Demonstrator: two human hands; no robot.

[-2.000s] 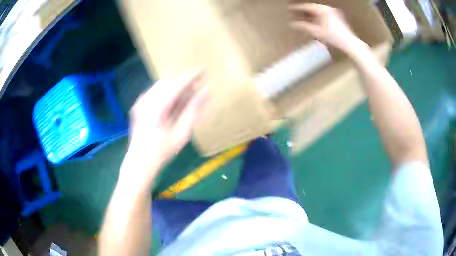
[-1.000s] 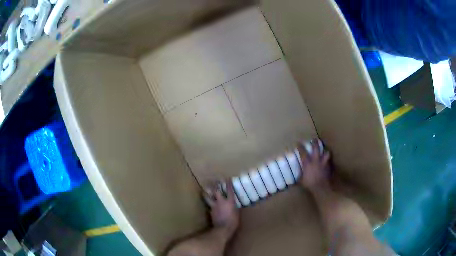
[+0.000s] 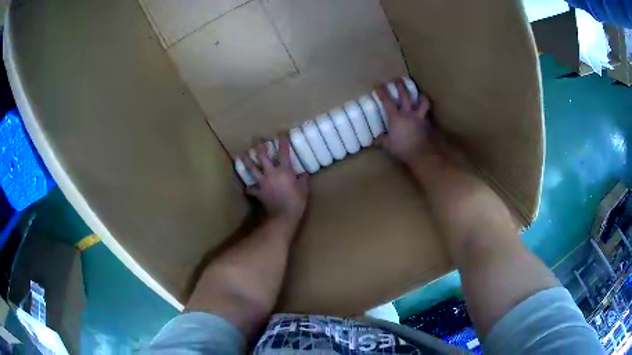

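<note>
A row of several white housings point(image 3: 332, 135) stands tightly side by side on the bottom of a large open brown carton point(image 3: 104, 139). My left hand point(image 3: 277, 182) grips the left end of the row, fingers spread over the shells. My right hand point(image 3: 405, 125) grips the right end the same way. Both arms reach down into the carton. The shells under my fingers are partly hidden. I cannot tell whether the row is lifted off the carton bottom.
A blue stool point(image 3: 22, 163) stands left of the carton on the green floor. An opened cardboard box with white material point(image 3: 592, 41) is at the upper right. Another box point(image 3: 48, 295) is at the lower left. Racks or equipment point(image 3: 603, 277) are at the lower right.
Both hands have come down into the carton onto the row of housings and stay at its ends. Since one second ago, the row and hands appear higher in view, and the bench has left the picture.
</note>
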